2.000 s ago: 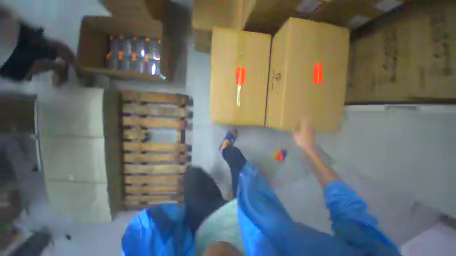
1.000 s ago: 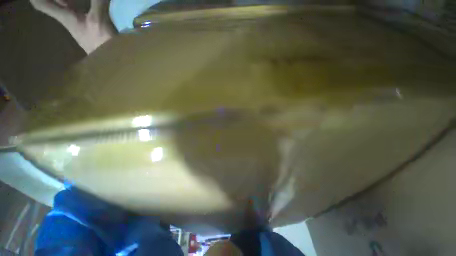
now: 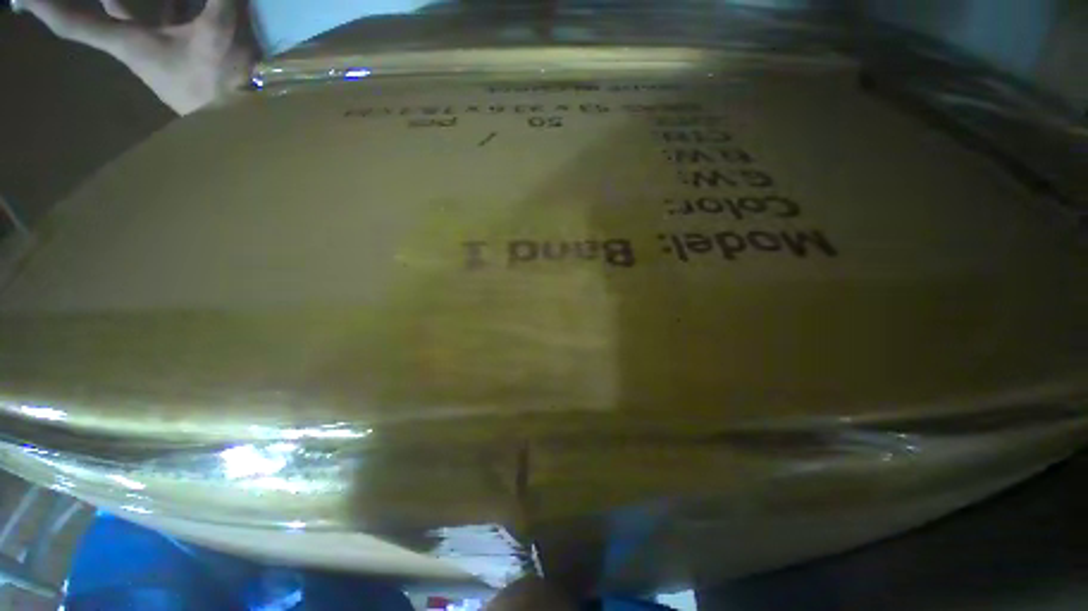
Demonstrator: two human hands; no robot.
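A large brown carton (image 3: pixel 525 322) fills most of the view, very close to the camera. Its printed text is upside down, and shiny tape (image 3: pixel 263 460) runs along its near edge. A bare hand, seemingly my left hand (image 3: pixel 179 54), shows at the upper left beyond the carton's edge. Its fingers are spread and point away from the carton, and its wrist is hidden behind the carton. What supports the carton is hidden. My right hand is not in view.
Blue clothing (image 3: pixel 155 567) shows below the carton at the lower left. A dark brown surface (image 3: pixel 72 119) lies beyond the carton at the left. The carton hides most of the surroundings.
Two seconds ago my right hand was at one of two upright cartons beside a pallet. Now a carton fills the view. Since one second ago its printed face has turned into clearer view.
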